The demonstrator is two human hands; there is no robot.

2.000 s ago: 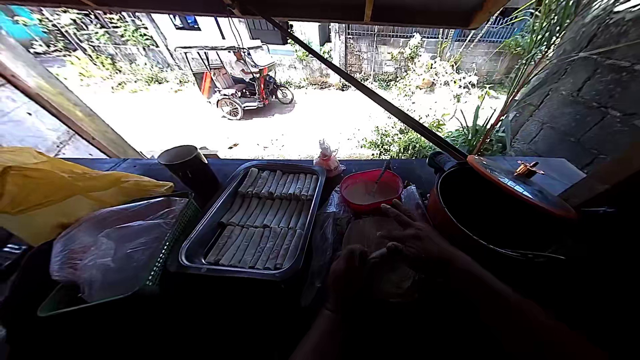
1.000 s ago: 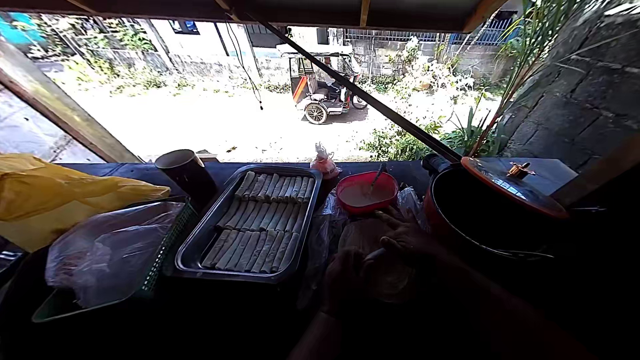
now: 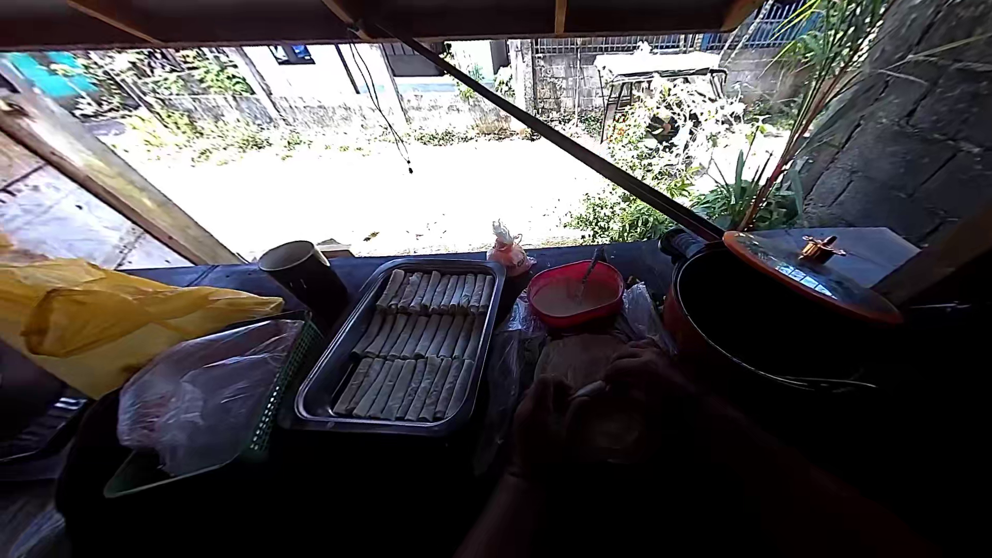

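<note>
My left hand [image 3: 541, 422] and my right hand [image 3: 647, 372] hold a thin pale roll [image 3: 590, 389] between them, one at each end, over a round brown board or wrapper [image 3: 577, 358] in deep shade. Beyond them is a red plastic bowl [image 3: 576, 314] of pale liquid with a utensil standing in it. To the left lies a metal tray [image 3: 307, 394] with three rows of slim uncooked rolls [image 3: 418, 336]. Clear plastic [image 3: 504, 372] lies between the tray and my left hand. The underside of both hands is too dark to make out.
At right, a large pot [image 3: 682, 318] has a glass lid [image 3: 806, 275] tilted at its rim. Left of the tray are a dark cylindrical container [image 3: 306, 279], a green plastic basket [image 3: 283, 387] with a plastic bag [image 3: 209, 391], and a yellow bag [image 3: 132, 314]. A tied bag [image 3: 509, 252] stands behind.
The tricycle on the road outside has moved right and is now mostly behind the bushes. My hands stay close together around the roll, with only small shifts.
</note>
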